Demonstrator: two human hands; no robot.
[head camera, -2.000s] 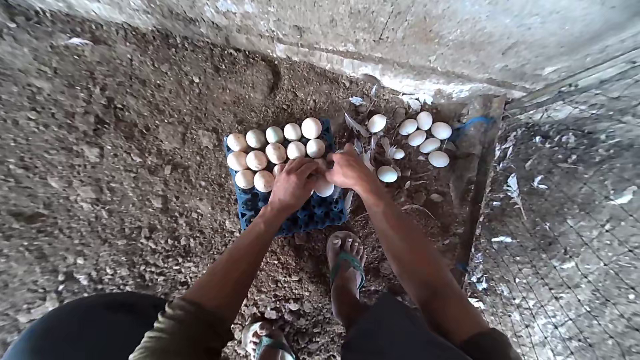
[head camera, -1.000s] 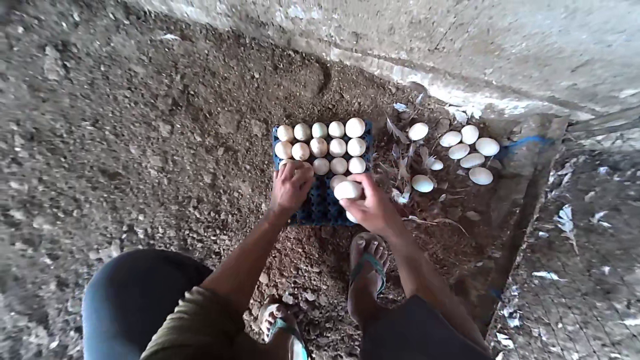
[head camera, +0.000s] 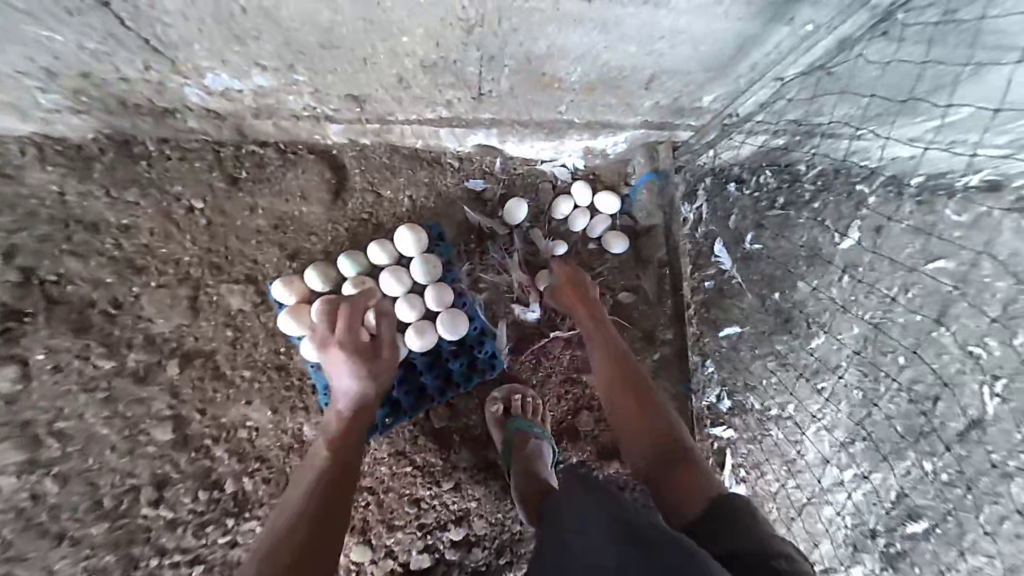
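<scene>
A blue egg tray (head camera: 452, 364) lies tilted in view on the dirt floor, its upper rows filled with pale eggs (head camera: 395, 281) and its lower cups bare. My left hand (head camera: 356, 344) rests over the eggs in the tray's left part, fingers spread and bent; whether it grips one is hidden. To the right of the tray, my right hand (head camera: 572, 288) reaches down to an egg (head camera: 543, 279) on the ground, its fingertips at the egg's right side. Just above that hand is another egg (head camera: 559, 247). A loose cluster of white eggs (head camera: 579, 218) lies farther up, with a single egg (head camera: 515, 210) to its left.
A concrete wall (head camera: 448, 64) runs along the far side. Wire netting (head camera: 848, 320) and a low wooden edge (head camera: 680, 296) stand at the right, near a blue strip (head camera: 644, 188). Feathers (head camera: 724, 254) are scattered about. A sandalled foot (head camera: 524, 448) is just below the tray.
My right hand has left the tray, where it held an egg a second ago, and moved right to the eggs on the ground. My left hand now lies over the tray's eggs. The view has shifted.
</scene>
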